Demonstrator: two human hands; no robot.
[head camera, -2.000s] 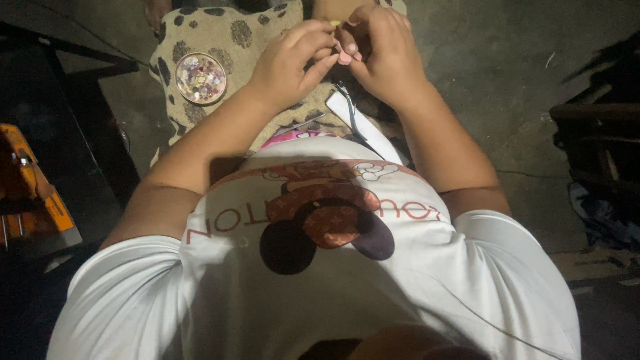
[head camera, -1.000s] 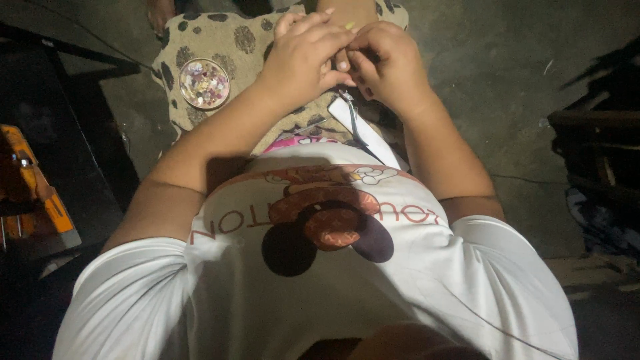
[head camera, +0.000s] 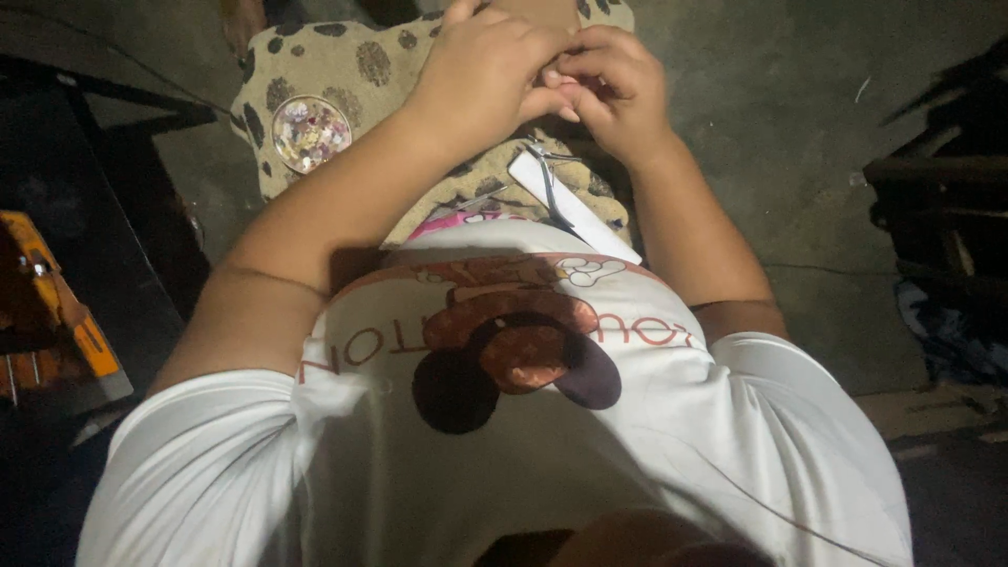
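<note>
At the top centre, my left hand (head camera: 492, 75) and my right hand (head camera: 618, 94) meet over a beige cloth with dark spots (head camera: 374, 63). Their fingertips touch near another person's limb (head camera: 543, 12); what lies between the fingers is too small and covered to tell. Below the hands, a metal cuticle nipper (head camera: 555, 189) rests on a white nail file or flat white strip (head camera: 587, 209). A thin metal tool (head camera: 472, 203) lies to its left. Left of my left forearm, a round container (head camera: 311, 134) holds many small, multicoloured pieces.
A dark frame or furniture piece (head camera: 102, 189) stands at the left, with an orange object (head camera: 59, 295) beside it. Dark wooden furniture (head camera: 945, 189) is at the right edge. Grey floor (head camera: 772, 142) shows around the cloth. Part of a person's foot or leg (head camera: 244, 27) is at the upper left.
The fingers of both hands have shifted. The small pink item seen between them two seconds ago is no longer clearly visible. The container remains on the cloth.
</note>
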